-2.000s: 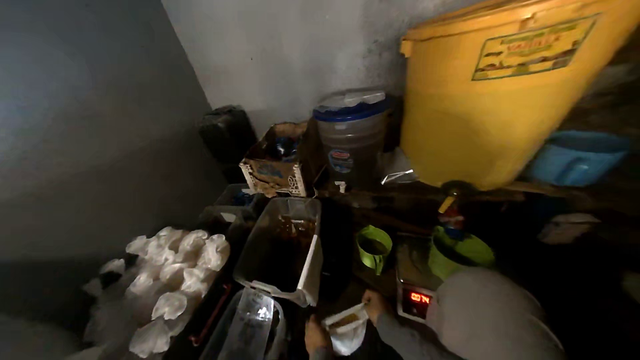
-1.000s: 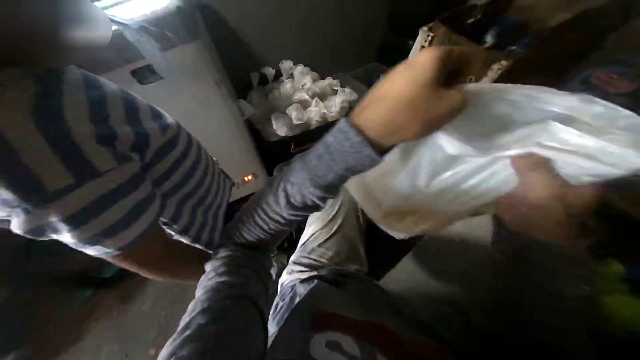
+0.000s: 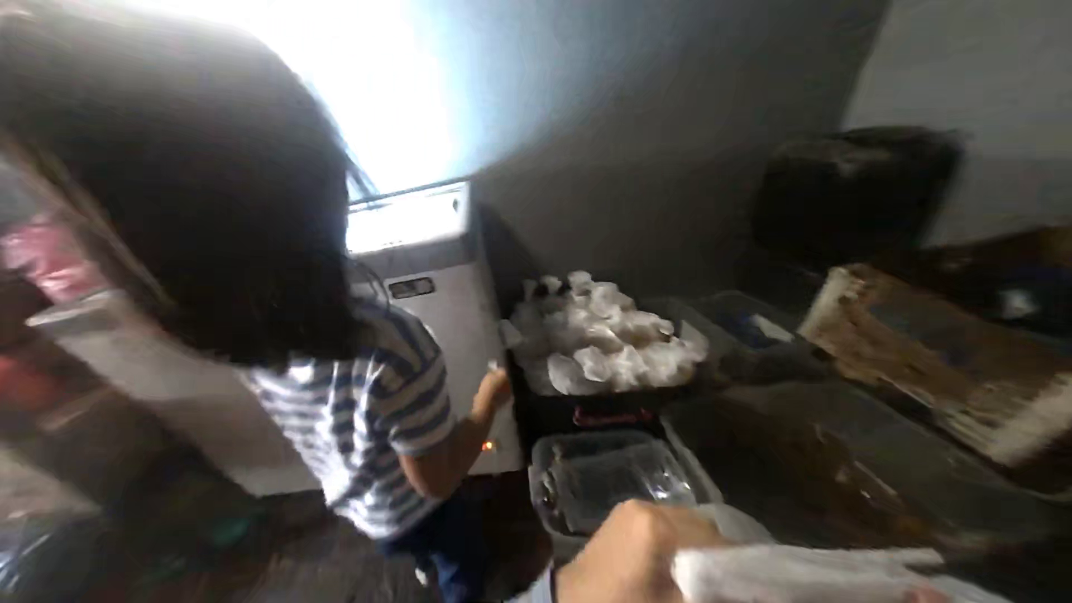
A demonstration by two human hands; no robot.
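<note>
At the bottom edge my left hand (image 3: 641, 553) is closed on a whitish plastic bag (image 3: 779, 574), which stretches off to the right. Of my right hand (image 3: 925, 595) only a bit of a finger shows, low at the bag's right part; its grip is hidden. Just beyond my left hand lies a clear plastic container (image 3: 620, 477). Behind that, a dark crate (image 3: 586, 406) holds many knotted white plastic bags (image 3: 611, 335).
Another person in a striped shirt (image 3: 360, 419) stands at the left, one hand near a white chest appliance (image 3: 444, 310) with a lit indicator. A large clear tub (image 3: 837, 452) with brown contents and a worn cardboard box (image 3: 946, 352) are at the right.
The view has swung left toward the other person and the white appliance. The bag, held up high between both hands a second ago, is now low at the bottom edge.
</note>
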